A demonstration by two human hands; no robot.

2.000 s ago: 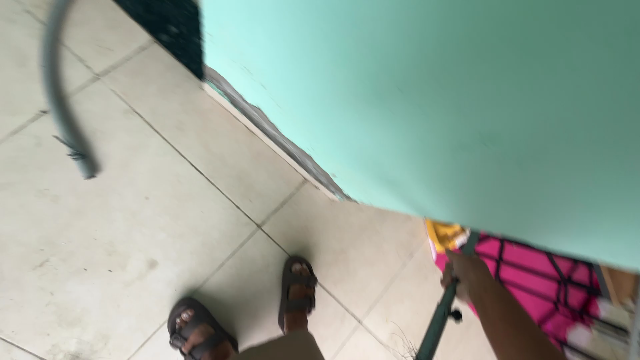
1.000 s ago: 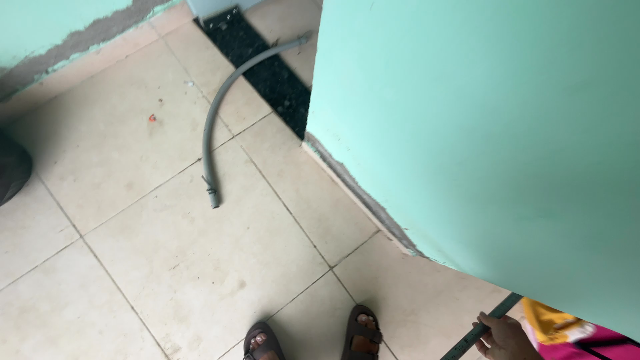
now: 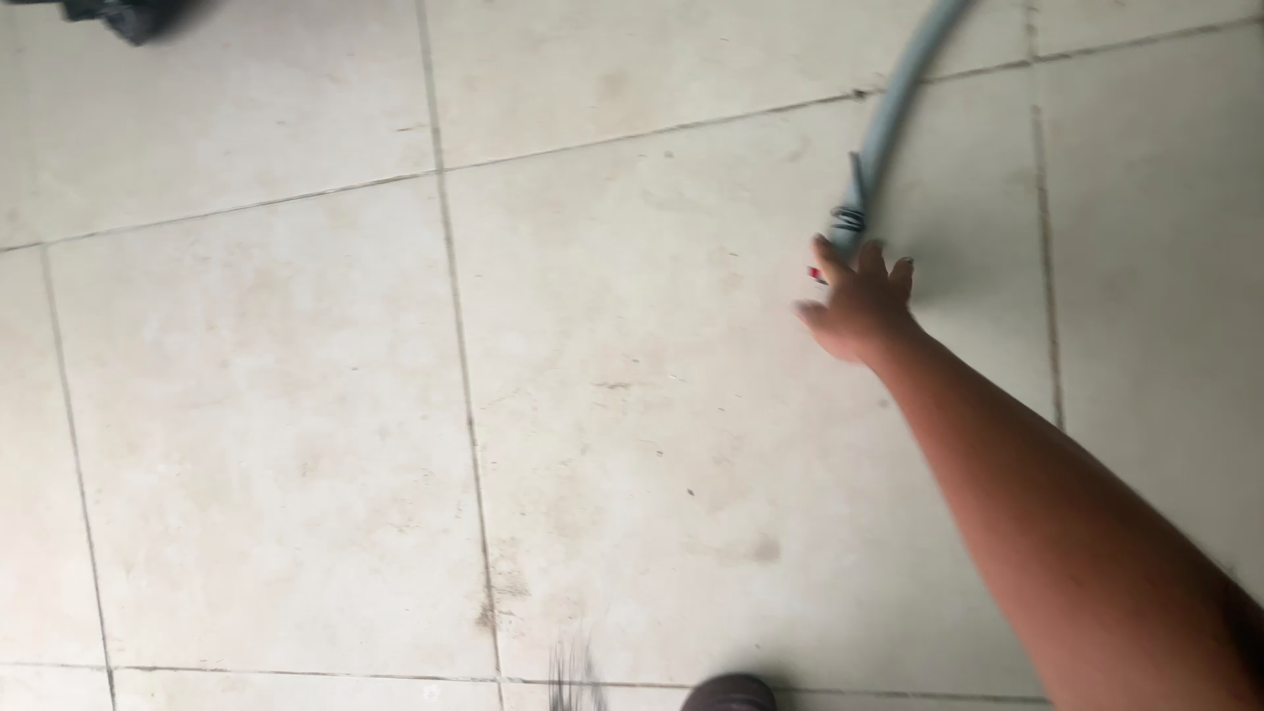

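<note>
A grey flexible hose [image 3: 894, 109] enters from the top edge, right of the middle, and lies on the tiled floor. Dark wire or cord [image 3: 847, 218] is wound around it near its lower end. My right hand [image 3: 861, 301] is at that end with its fingers spread, and nothing is gripped in it. The fingers overlap the tip of the hose; whether they touch it cannot be told. A small red bit [image 3: 815, 274] shows beside the index finger. My left hand is out of view.
Pale floor tiles [image 3: 267, 415] with dark joints and stains fill the view. A dark object [image 3: 128, 18], blurred, is at the top left. The toe of a dark sandal [image 3: 731, 694] shows at the bottom edge, and thin dark bristles or strands [image 3: 575, 676] stand left of it.
My right hand has let go of the dark green pole it held and is now at the end of the hose. The view has swung away from the green wall.
</note>
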